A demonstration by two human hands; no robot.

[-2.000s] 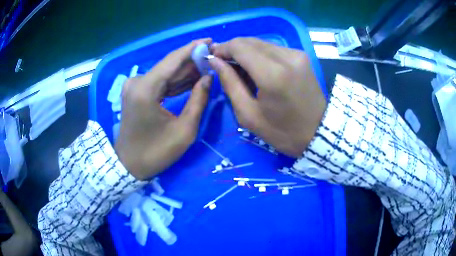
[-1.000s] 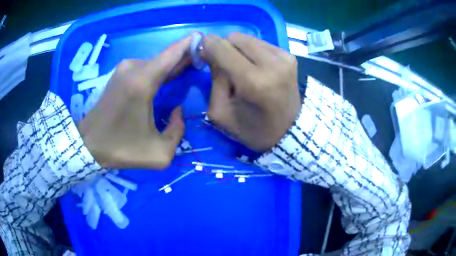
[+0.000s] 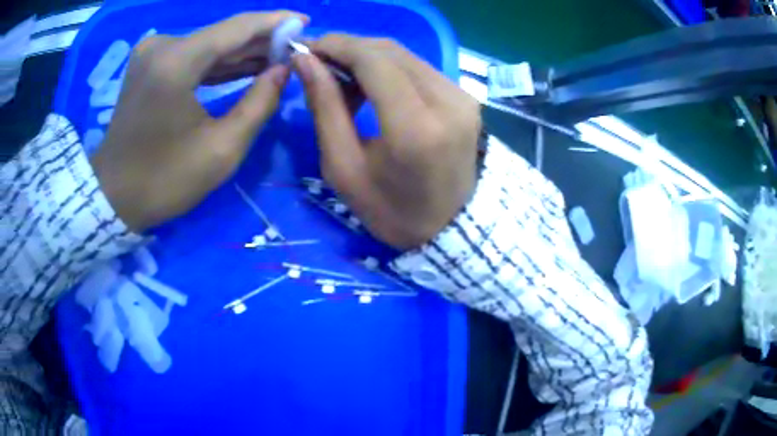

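Note:
My left hand (image 3: 183,119) holds a white plastic housing (image 3: 288,40) between thumb and fingers over the far part of the blue tray (image 3: 451,341). My right hand (image 3: 400,128) pinches a thin part with a small white end (image 3: 298,48) against the housing; the fingers hide most of it. Loose translucent housings (image 3: 136,319) lie in a pile at the tray's near left, and more lie at its far left, partly behind my left hand. Several wired sticks with small white blocks (image 3: 328,286) lie scattered in the middle of the tray.
A green belt (image 3: 545,30) with a pale metal rail runs beyond the tray. A white label (image 3: 509,80) sits on the rail beside a dark bar (image 3: 647,68). At right are a clear plastic box (image 3: 660,230) with white parts and a single loose housing (image 3: 582,225).
The view has shifted, so the tray and hands sit further left and the box at right shows more. Both hands stay together at the housing; the small white end shows again between the fingertips.

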